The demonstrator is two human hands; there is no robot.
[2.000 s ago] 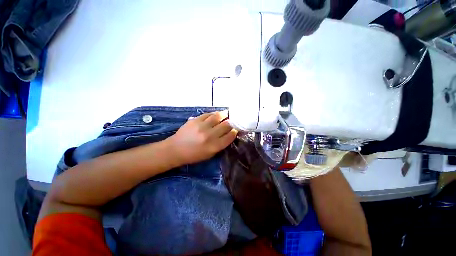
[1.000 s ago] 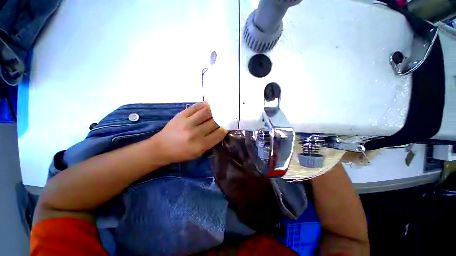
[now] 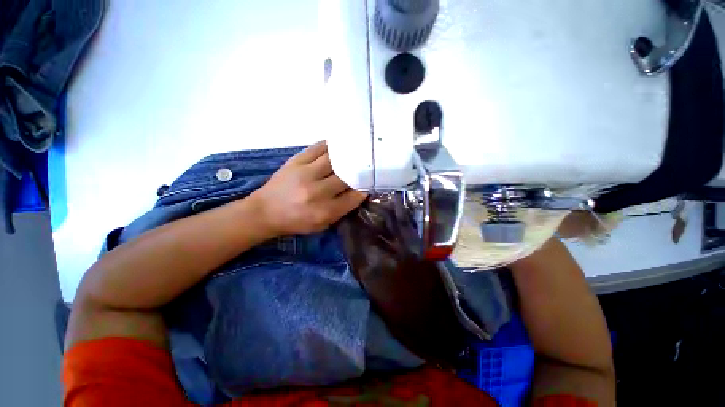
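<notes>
A blue denim garment [image 3: 286, 318] with a pale round button lies on the white table and drapes over my lap. A dark brown strip [image 3: 393, 278] runs down from the machine's needle area over the denim. My left hand [image 3: 306, 195] presses and pinches the denim edge beside the left end of the white sewing machine head [image 3: 525, 95]. The needle and presser foot are hidden under the head. My right hand [image 3: 584, 226] is mostly hidden behind the tension assembly and a pale fringed thing; only a small part shows, so its grip cannot be seen.
A crumpled denim pile [image 3: 32, 87] lies at the far left over a blue bin [image 3: 32, 187]. A blue plastic crate [image 3: 506, 367] is below the table edge. A shiny metal guard [image 3: 442, 211] stands in front of the head. A grey ribbed post [image 3: 405, 20] rises above the head.
The view has shifted, so the machine head sits higher in the picture. My left hand stays at the denim edge by the head. The denim and brown strip look nearly unchanged.
</notes>
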